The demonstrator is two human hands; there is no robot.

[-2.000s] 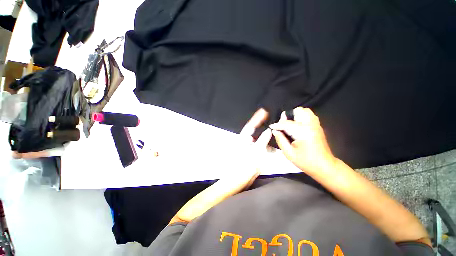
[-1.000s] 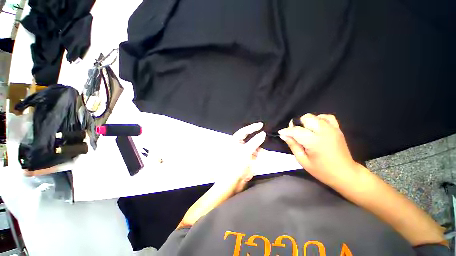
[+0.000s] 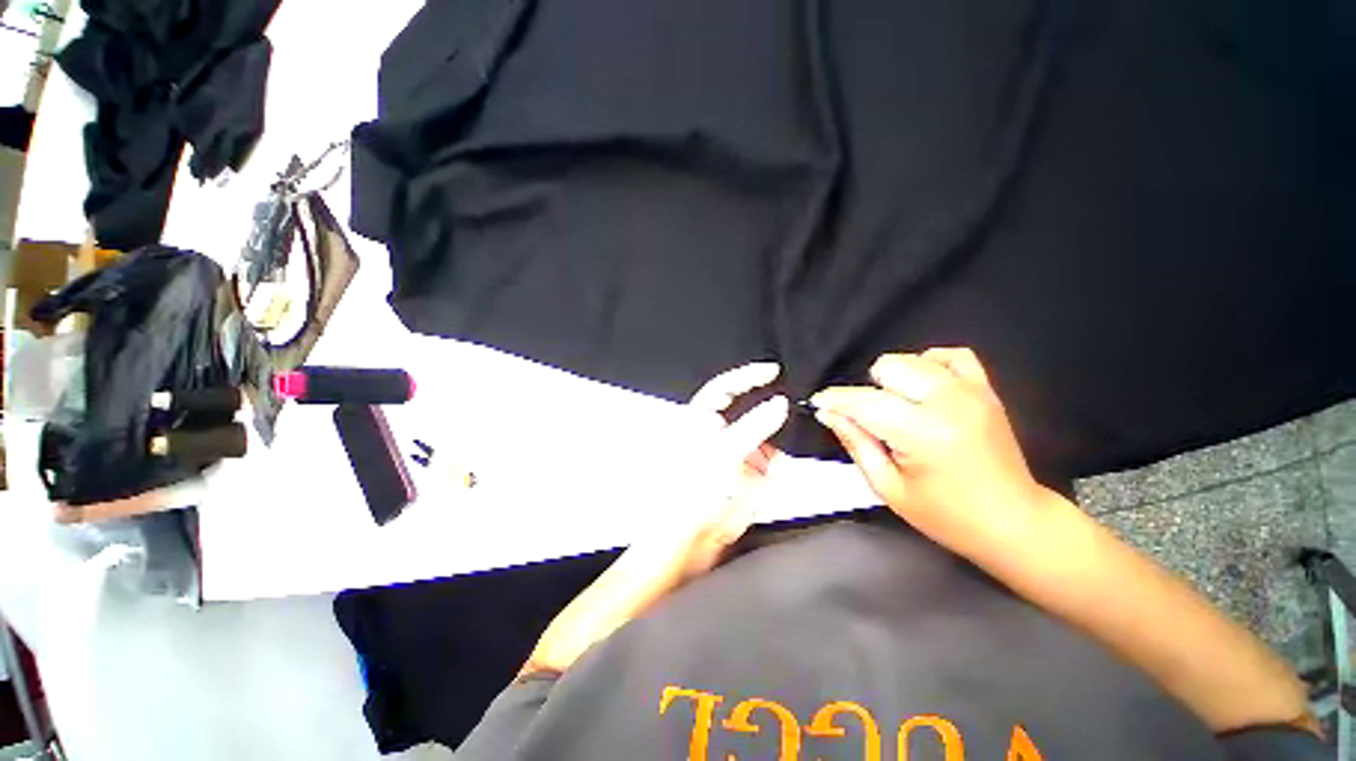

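A large black garment (image 3: pixel 640 223) covers much of the white table, with soft folds. My left hand (image 3: pixel 729 446) pinches its near edge between thumb and fingers. My right hand (image 3: pixel 930 439) is just right of it, thumb and forefinger closed together at the hem (image 3: pixel 796 405). A tiny glint shows at the right fingertips, maybe a needle; it is too small to tell, and no thread can be made out.
At left on the white table (image 3: pixel 550 476) lie a black spool with a pink end (image 3: pixel 350 385), a smartphone (image 3: pixel 373 462), small dark pieces (image 3: pixel 423 452), a black plastic bag (image 3: pixel 141 357) with dark cones (image 3: pixel 201 442), and metallic loops on scraps (image 3: pixel 305 268). Another black garment (image 3: pixel 179 89) lies far left.
The view has shifted a little. My right hand moved away from my left between the earlier frames and is now closer to it again at the hem. The left hand keeps its pinch.
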